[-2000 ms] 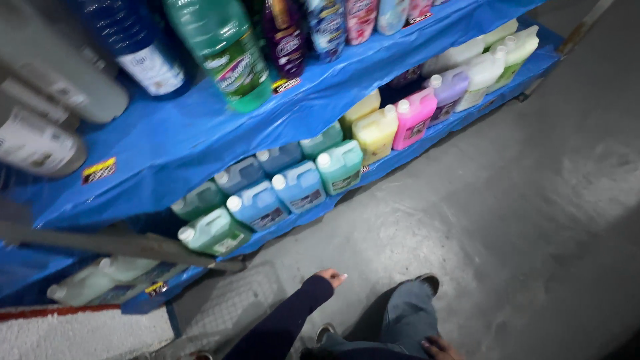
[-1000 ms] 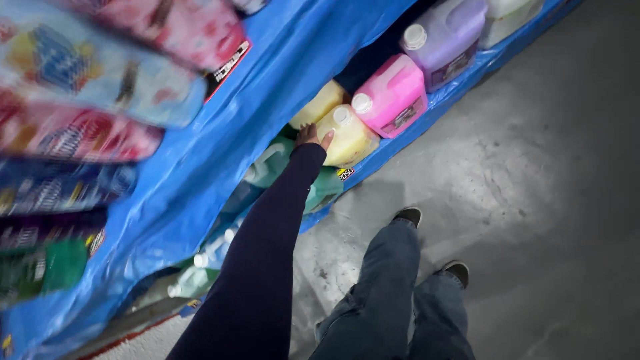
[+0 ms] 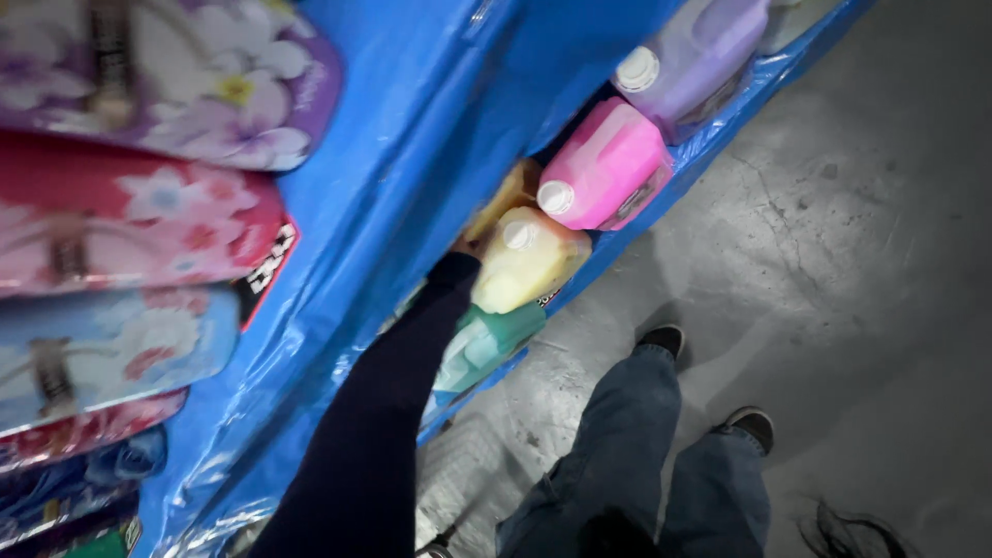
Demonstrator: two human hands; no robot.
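My left hand (image 3: 467, 246), at the end of a dark sleeve, reaches into the lower shelf. Only a little skin shows beside the pale yellow plastic jug (image 3: 521, 267); the fingers are hidden, so whether they grip anything is unclear. Behind that jug stands a darker yellow jug (image 3: 508, 198), partly under the blue sheeting. A pink jug (image 3: 608, 167) with a white cap is on one side of the pale yellow one, a green jug (image 3: 496, 341) on the other. My right hand is not seen.
Blue plastic sheeting (image 3: 403, 116) covers the upper shelf, which holds floral-printed packs or bottles (image 3: 139, 209). A purple jug (image 3: 701, 58) stands beyond the pink one. My jeans and dark shoes (image 3: 663, 339) are over the grey floor (image 3: 852, 232).
My left hand, seen on top of the yellow jugs one second ago, is now lower at their side and mostly hidden. The view is closer to the shelves than two seconds ago.
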